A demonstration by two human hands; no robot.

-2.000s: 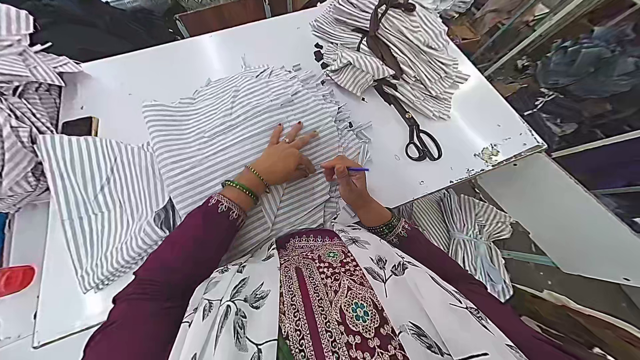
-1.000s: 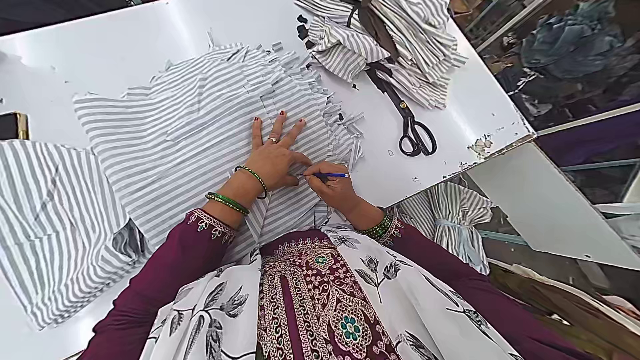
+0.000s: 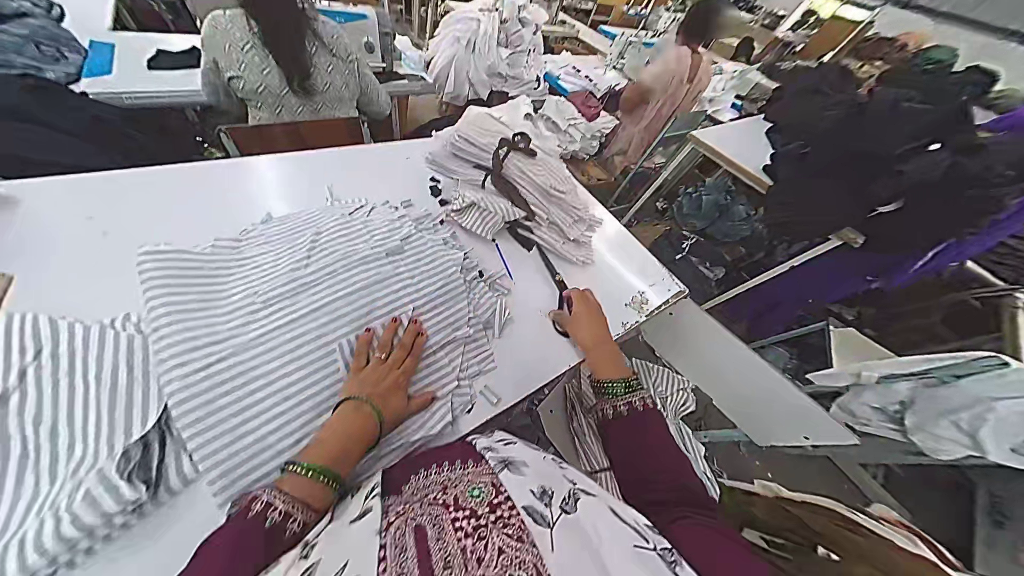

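Note:
My left hand (image 3: 388,372) lies flat with spread fingers on a stack of grey-and-white striped fabric pieces (image 3: 280,304). At the table's right side, my right hand (image 3: 584,320) has its fingers around the handles of black scissors (image 3: 554,272), whose blades point toward a bundle of striped fabric (image 3: 512,172) tied with a dark strip. A blue pen (image 3: 503,261) lies on the white table between the stack and the scissors. More striped fabric (image 3: 72,424) rests at the left, beside the stack.
The white table (image 3: 96,216) has a worn right corner. Beyond it one person (image 3: 280,60) sits on a chair, and another person (image 3: 664,88) is farther right. Dark cloth (image 3: 872,160) is heaped at the right. Striped cloth hangs below the table edge near my right arm.
My right hand has let go of the blue pen and moved right to the scissors. My left hand stays on the stack, now with fingers spread flat. The view has tilted up.

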